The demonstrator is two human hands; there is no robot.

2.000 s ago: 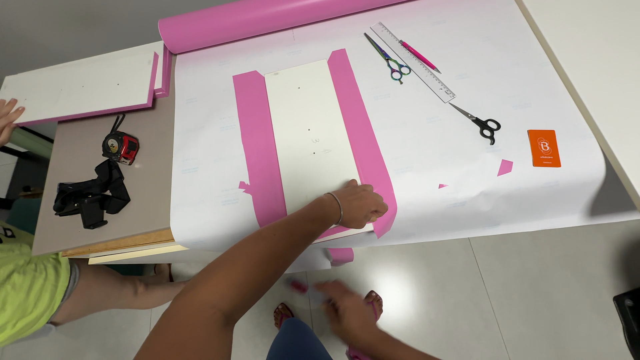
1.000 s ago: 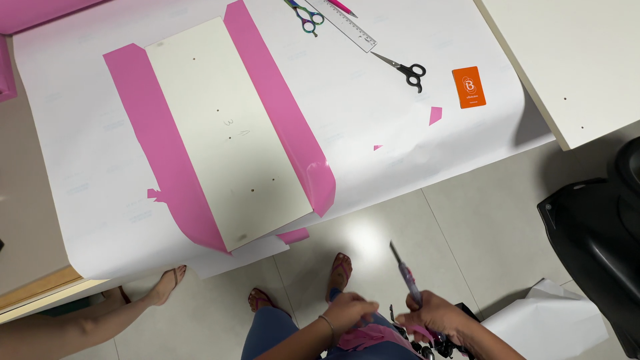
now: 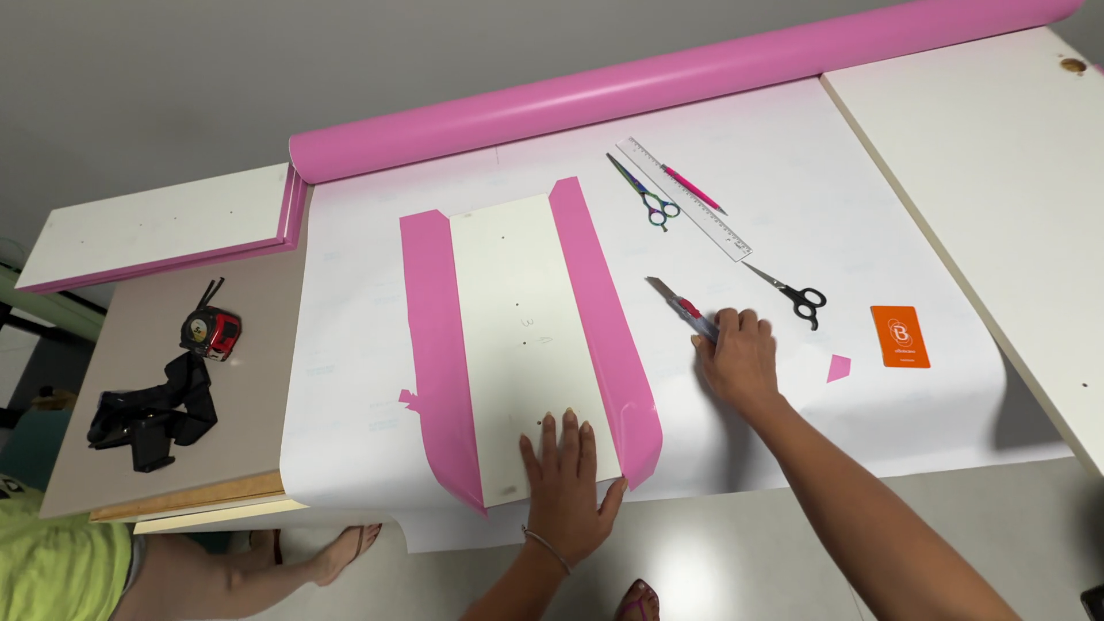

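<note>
My left hand (image 3: 569,492) lies flat with spread fingers on the near end of a white board (image 3: 517,285). Pink adhesive film (image 3: 440,345) shows along both long sides of the board, its corners cut at the far end. To the right, my right hand (image 3: 740,354) has its fingers on the handle of a utility knife (image 3: 684,309), which rests on the white backing sheet (image 3: 733,448) with its blade out. Beyond the knife are a clear ruler (image 3: 686,198), a pink pencil (image 3: 694,190) and iridescent scissors (image 3: 649,200). Black-handled scissors (image 3: 793,293) are farther right.
A pink film roll (image 3: 604,95) spans the back. At left are pink-edged boards (image 3: 164,224), a tape measure (image 3: 211,332) and a black strap (image 3: 159,414). An orange card (image 3: 900,336) and pink scrap (image 3: 838,368) lie right. Another person's leg (image 3: 224,578) is near the left edge.
Both hands have come up from below the table edge: the left now rests on the board, and the right has brought the knife onto the sheet. The view has shifted strongly.
</note>
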